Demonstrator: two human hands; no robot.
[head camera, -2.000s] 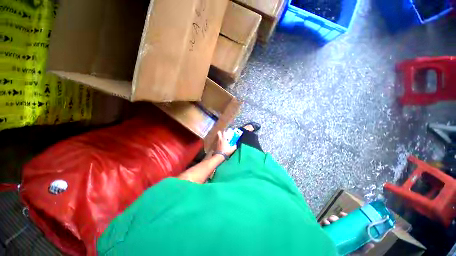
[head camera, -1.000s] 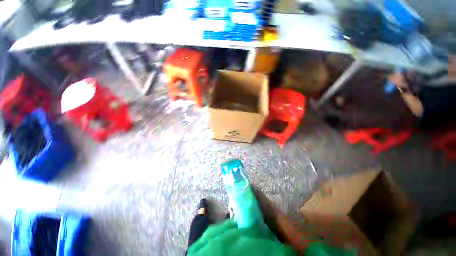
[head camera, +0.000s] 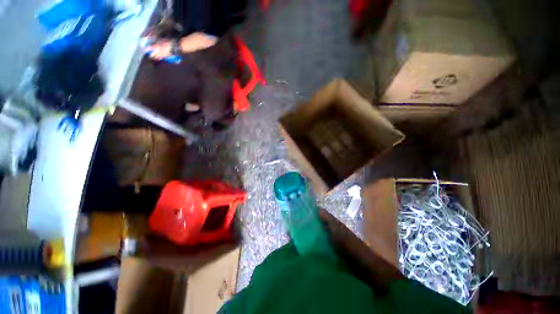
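Note:
A teal-green water bottle (head camera: 299, 211) stands out in front of my green clothing at the lower middle, cap up and away from me. My right hand (head camera: 331, 228) is dark and blurred along the bottle's right side and appears closed around it; its fingers cannot be made out. My left hand is not in view.
An open brown carton (head camera: 341, 138) is ahead. Right of it, another carton holds a heap of white looped cables (head camera: 436, 245). A closed carton (head camera: 442, 73) is at upper right. A red stool (head camera: 196, 211) and pale table (head camera: 64, 172) are left. A seated person's hand (head camera: 163, 49) shows.
The view has swung to the right, bringing the cartons and white cables in. The bottle stays in front of me. My left hand, seen with a small blue-and-white item two seconds ago, is out of view.

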